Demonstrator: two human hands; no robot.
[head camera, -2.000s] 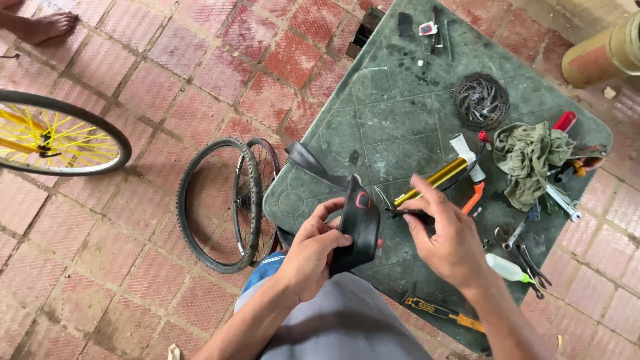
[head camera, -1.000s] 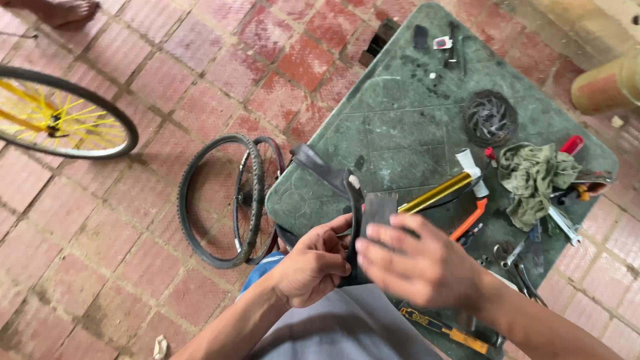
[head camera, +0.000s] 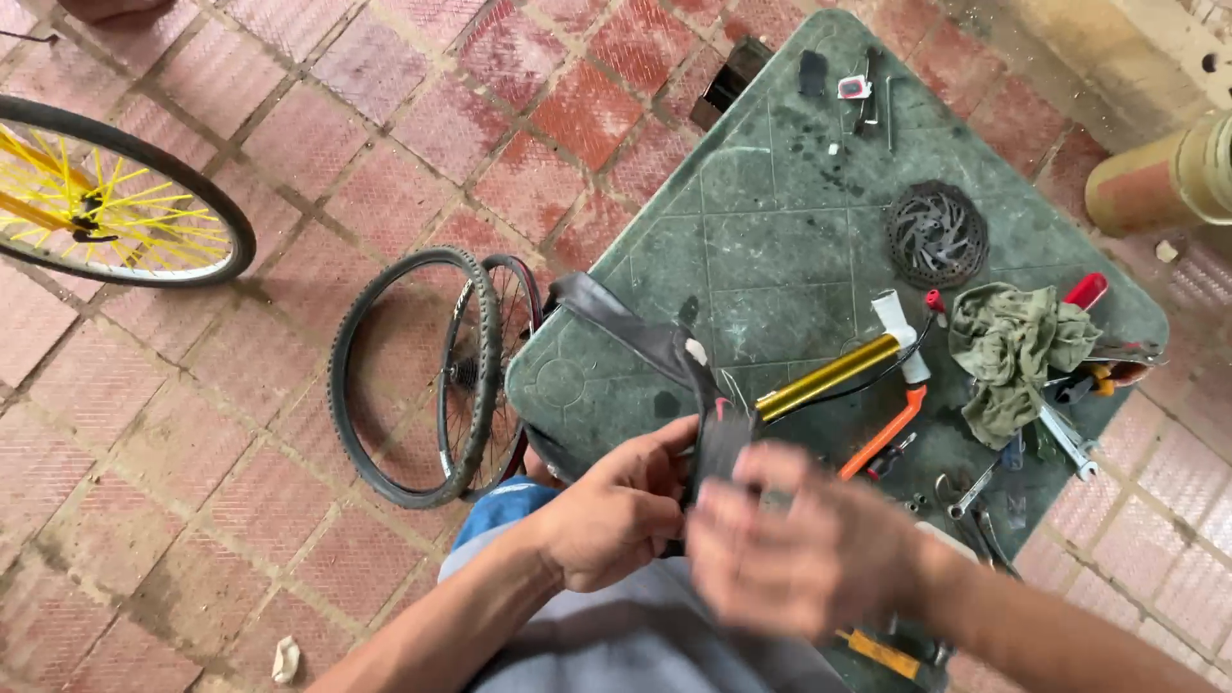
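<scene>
A black rubber inner tube (head camera: 626, 327) hangs over the left corner of the green table (head camera: 770, 250) and runs down into my left hand (head camera: 616, 510), whose fingers pinch it. A small red-edged patch shows on the tube just above the fingers. My right hand (head camera: 789, 539), blurred, is against the tube's right side; a dark flat piece (head camera: 724, 448) shows by its fingertips, and whether the hand grips it I cannot tell. Right of the tube lies a hand pump with a gold barrel (head camera: 826, 377) and an orange handle (head camera: 884, 433).
A brake disc (head camera: 936, 234), a green rag (head camera: 1020, 356), a combination wrench (head camera: 1068, 438) and other tools lie on the table. A tire (head camera: 337, 385) and a spoked wheel (head camera: 448, 375) are on the tiled floor left of it. A yellow-spoked wheel (head camera: 91, 207) stands far left, a bucket (head camera: 1155, 183) far right.
The right hand has moved left from beside the pump onto the tube. The left hand keeps its hold. The tube's patched part, face-up two seconds ago, is now turned more edge-on.
</scene>
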